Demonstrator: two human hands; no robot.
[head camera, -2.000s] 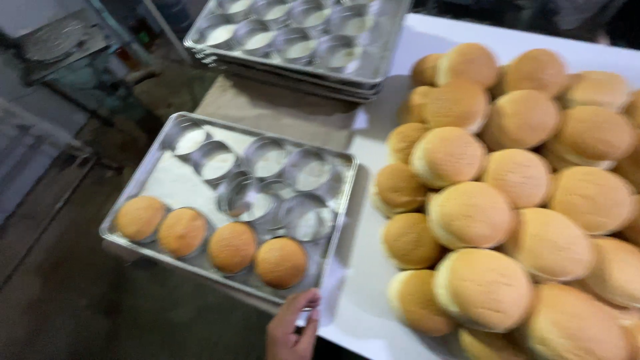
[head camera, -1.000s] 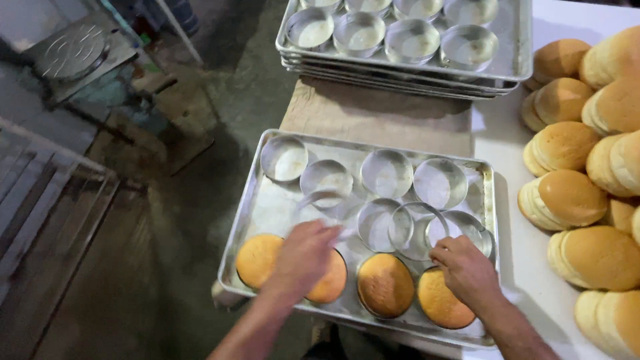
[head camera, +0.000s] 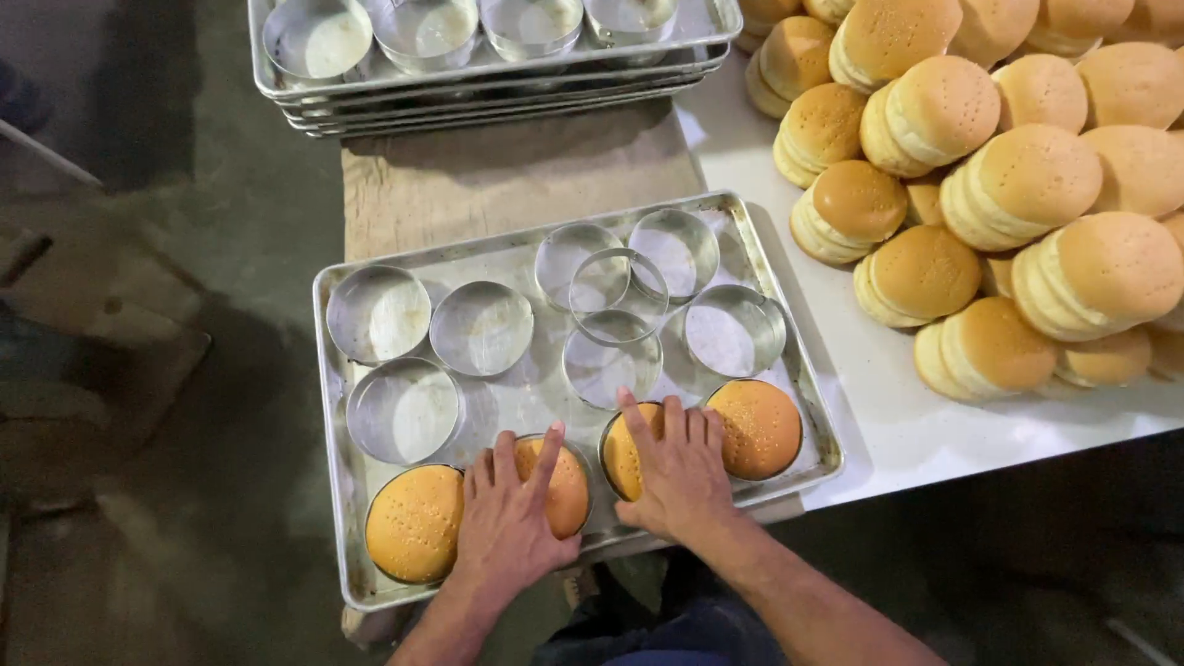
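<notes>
A metal baking tray lies before me with several metal rings, among them an upper ring resting across others. Along its near edge sit round seeded buns in rings. My left hand lies over a bun, its fingers spread on the ring's rim; the leftmost bun is beside it. My right hand covers part of another bun, touching its ring, with the rightmost bun just beyond its fingers. Whether either hand grips a ring cannot be told.
Stacked baking trays holding more rings stand at the far side on a brown board. To the right, a large pile of buns covers much of a white table. Dark floor shows on the left.
Both hands have moved down onto the two middle buns. Several rings now lie in different spots, with more of them at the tray's left. Two seconds ago only one hand showed, at the tray's corner.
</notes>
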